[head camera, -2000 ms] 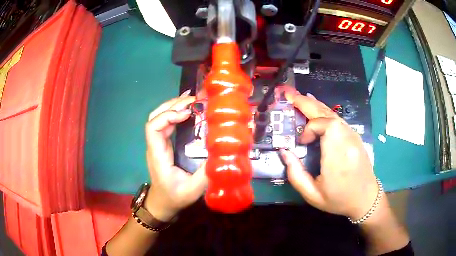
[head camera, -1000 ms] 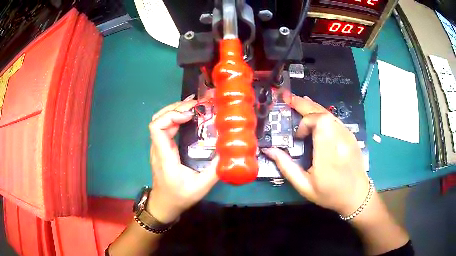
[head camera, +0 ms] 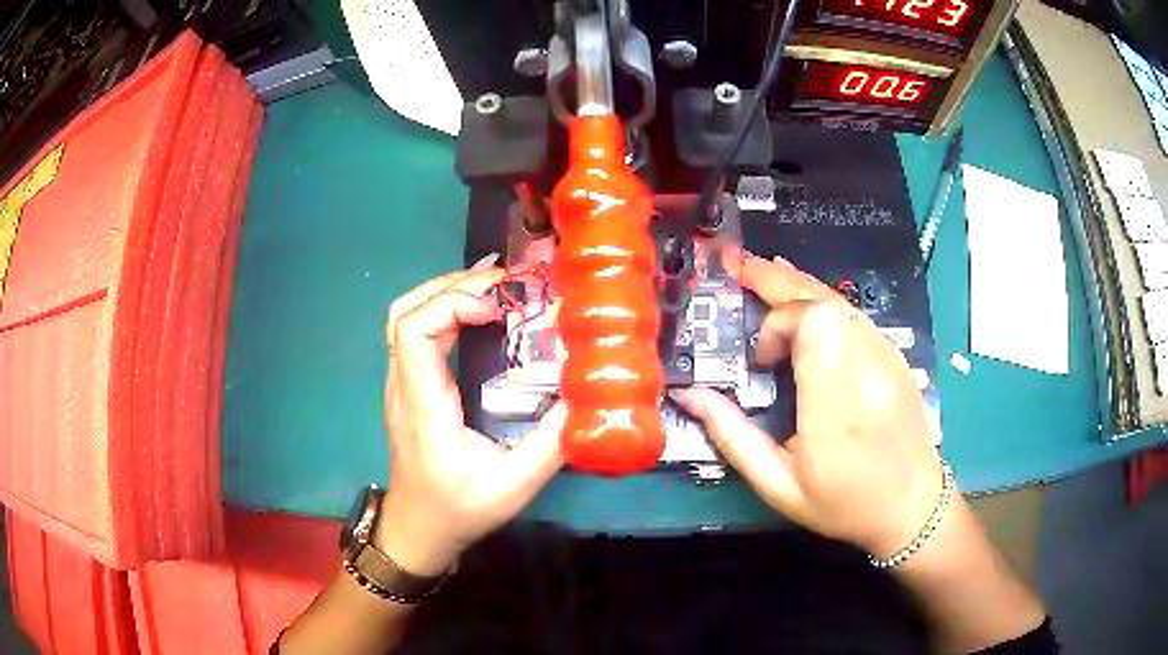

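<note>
The display board [head camera: 702, 324] lies flat in the clear nest [head camera: 512, 398] of the black test fixture, its pale digits partly hidden by the orange-red clamp handle [head camera: 610, 320]. The handle points towards me over the middle. My right hand [head camera: 839, 410] is around the board's right part, index fingertip near its upper right, thumb at its lower edge. My left hand [head camera: 448, 410] is at the nest's left side, fingertips beside thin red and black wires [head camera: 515, 301]; its thumb tip is hidden by the handle, so its hold is unclear.
Red foam trays [head camera: 167, 320] are stacked at left. Two panel meters [head camera: 875, 86] glow red behind the fixture, the lower reading 00.6. A black cable [head camera: 766, 90] hangs beside the press. A pen [head camera: 941, 205], a white paper slip [head camera: 1014, 269] and a cardboard tray [head camera: 1089, 192] are at right.
The view has shifted slightly. The right thumb has moved left along the board's lower edge since the earliest frame. The lower meter went from 00.7 to 00.6. The hands otherwise stay around the nest.
</note>
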